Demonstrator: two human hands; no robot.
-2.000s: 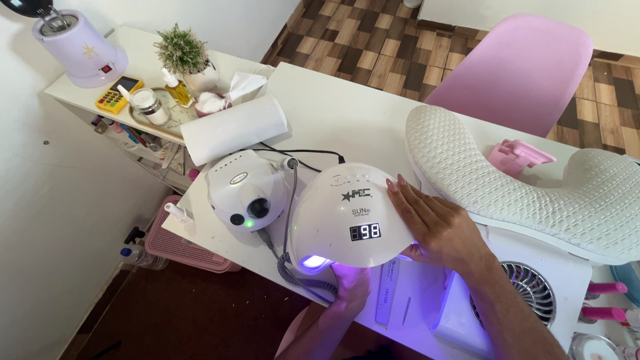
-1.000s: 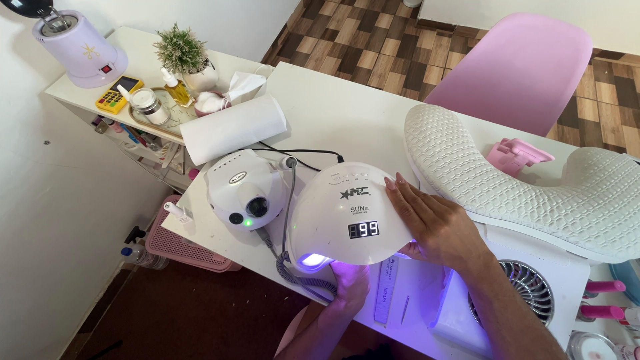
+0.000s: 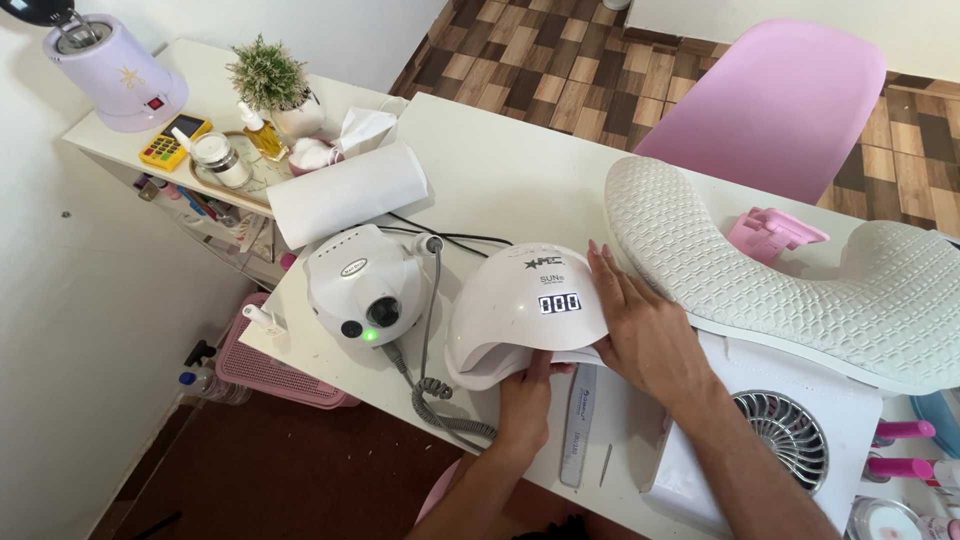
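Observation:
A white dome-shaped nail lamp (image 3: 525,307) stands tilted on the white table, its display lit with zeros and no purple glow under it. My left hand (image 3: 526,401) reaches into the lamp's front opening, its fingertips partly hidden. Against the lamp's right side lies my right hand (image 3: 649,337), fingers extended along the shell and the thumb near the lower rim. Just left of the lamp is a white nail drill machine (image 3: 367,289) with a green light and a coiled grey cord (image 3: 431,405). A grey nail file (image 3: 578,427) and a thin metal tool (image 3: 605,465) lie below the lamp.
A textured white armrest cushion (image 3: 750,300) and a nail dust collector with a fan (image 3: 780,435) are at the right. A white paper roll (image 3: 349,195) lies behind the drill machine. Pink-capped bottles (image 3: 900,450) stand at the lower right. Beyond the table is a pink chair (image 3: 772,105).
The purple light under the lamp has gone out, and the display has changed from 98 and then 99 to zeros. Both hands remain at the lamp.

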